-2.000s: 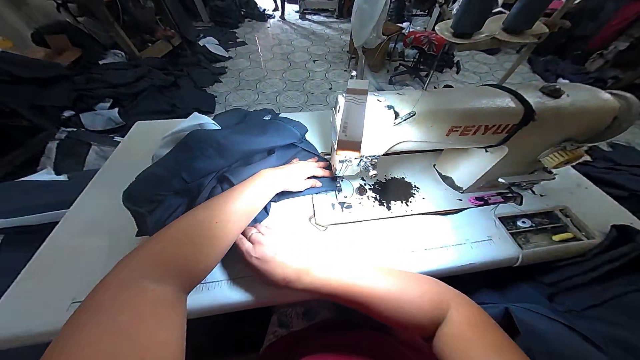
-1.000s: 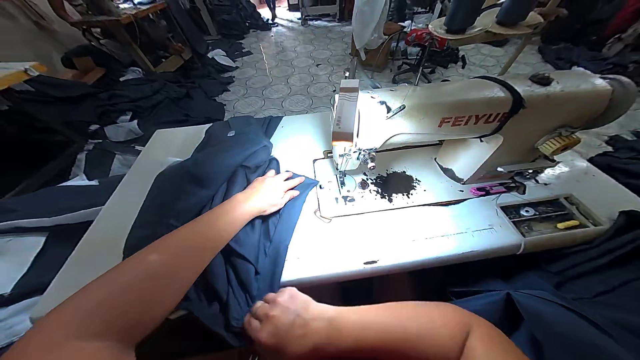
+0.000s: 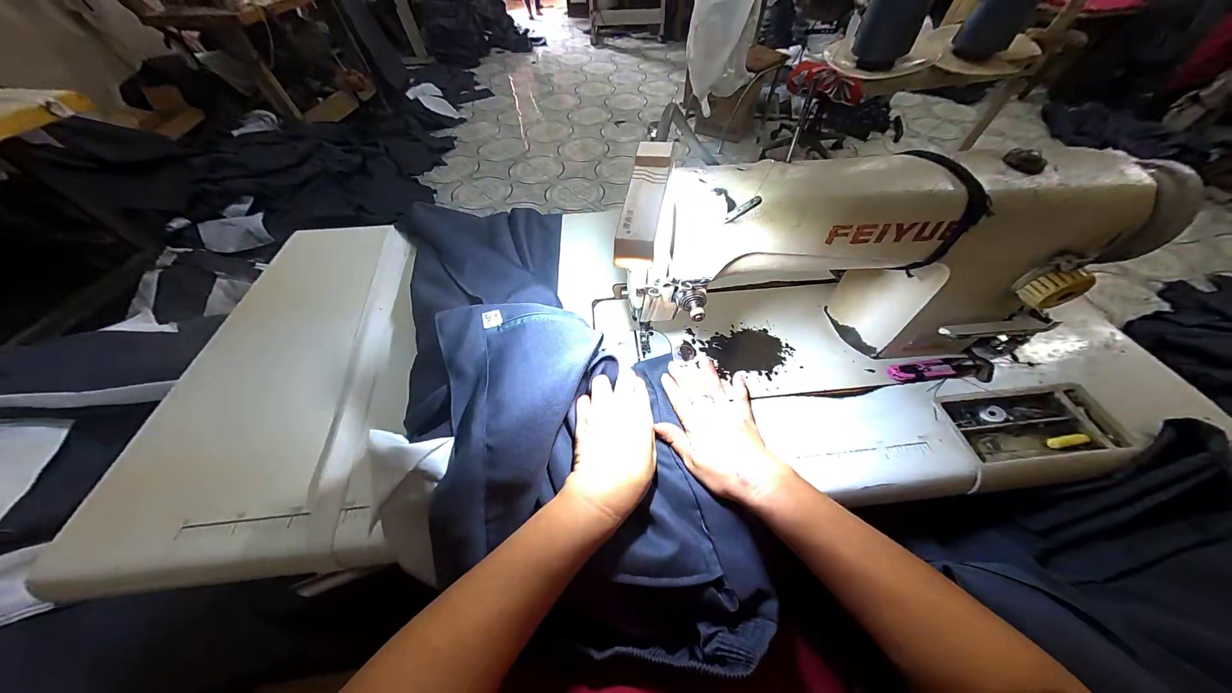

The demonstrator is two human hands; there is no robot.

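Observation:
A navy blue garment (image 3: 520, 385) with a small white label lies over the front of the sewing table and hangs off its edge. My left hand (image 3: 616, 438) rests on the bunched cloth just below the needle area, its fingers pointing away from me. Close beside it on the right, my right hand (image 3: 712, 423) lies flat with fingers spread on the cloth and the machine bed. Just beyond the fingertips is the presser foot (image 3: 646, 337) of the white Feiyue sewing machine (image 3: 818, 212), whose lamp shines on the cloth. Whether either hand pinches fabric cannot be told.
A tray with a bobbin (image 3: 991, 414) is set into the tabletop at the right, near pink thread snips (image 3: 929, 371). Thread cones (image 3: 890, 34) stand behind the machine. Dark cloth (image 3: 318, 164) covers the floor at the left, and more navy fabric (image 3: 1136, 539) lies at the lower right.
Both hands have come together near the needle; the right one has moved up from the table's front edge. The garment has been turned, so its label and an elastic edge show.

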